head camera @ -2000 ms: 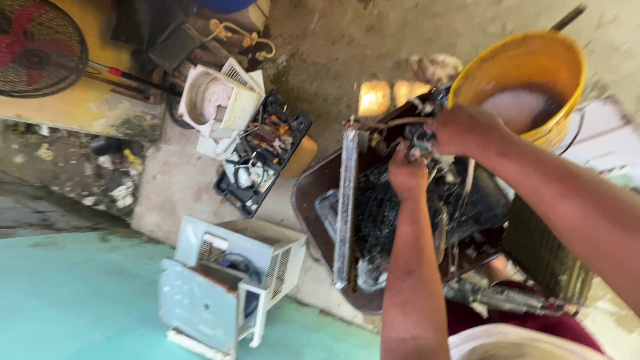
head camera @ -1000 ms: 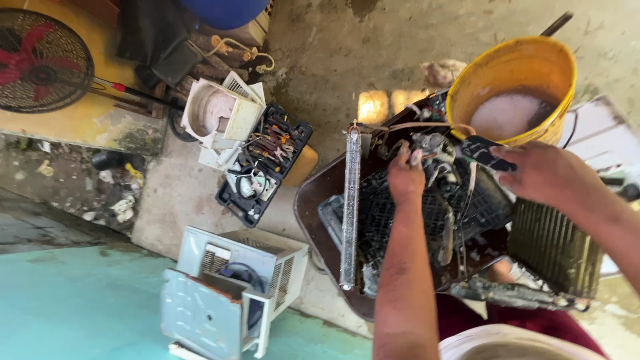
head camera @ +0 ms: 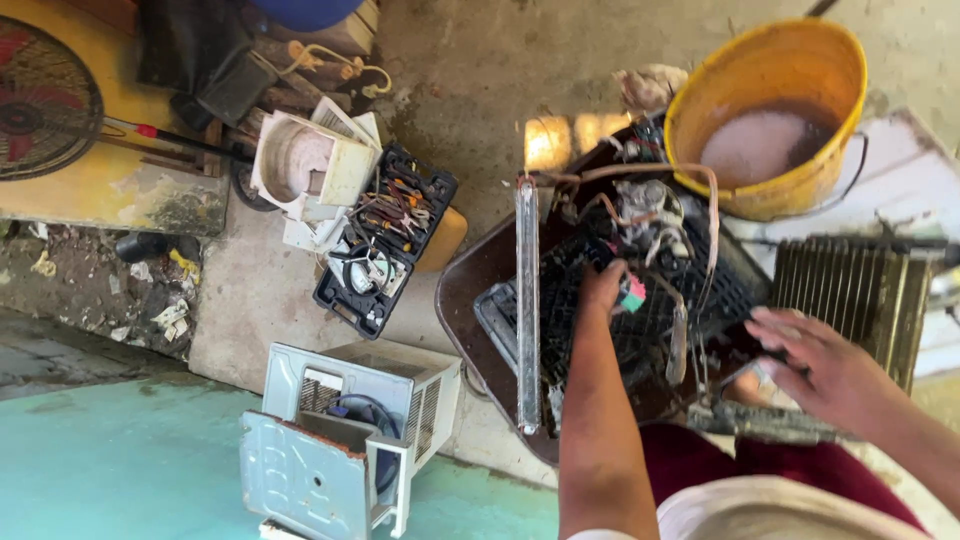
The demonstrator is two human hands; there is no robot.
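My left hand [head camera: 604, 289] is closed around a brush [head camera: 631, 292] with pink and green bristles, low over a black plastic crate [head camera: 697, 255]. The crate lies in a dark brown basin [head camera: 480, 375]. Just above the brush sits a grimy metal unit [head camera: 649, 206] with bent copper tubing [head camera: 709, 187]. A long, narrow finned coil [head camera: 528, 300] stands edge-up left of my left hand. My right hand [head camera: 817, 360] is empty, fingers spread, at the basin's right side, near a dirty finned radiator-like coil [head camera: 840, 292]. Grime covers parts in the crate, so their kinds are unclear.
A yellow bucket [head camera: 840, 150] with foamy water stands beyond the basin at the right. Left of the basin are an open toolbox [head camera: 405, 210] with pliers and screwdrivers, a white plastic housing [head camera: 349, 172] and a pale metal air-conditioner casing [head camera: 435, 360]. A fan [head camera: 45, 97] is far left.
My right hand, on a black object near the bucket one second ago, has moved down toward me and is now empty. My left hand has left the metal unit and now grips the brush.
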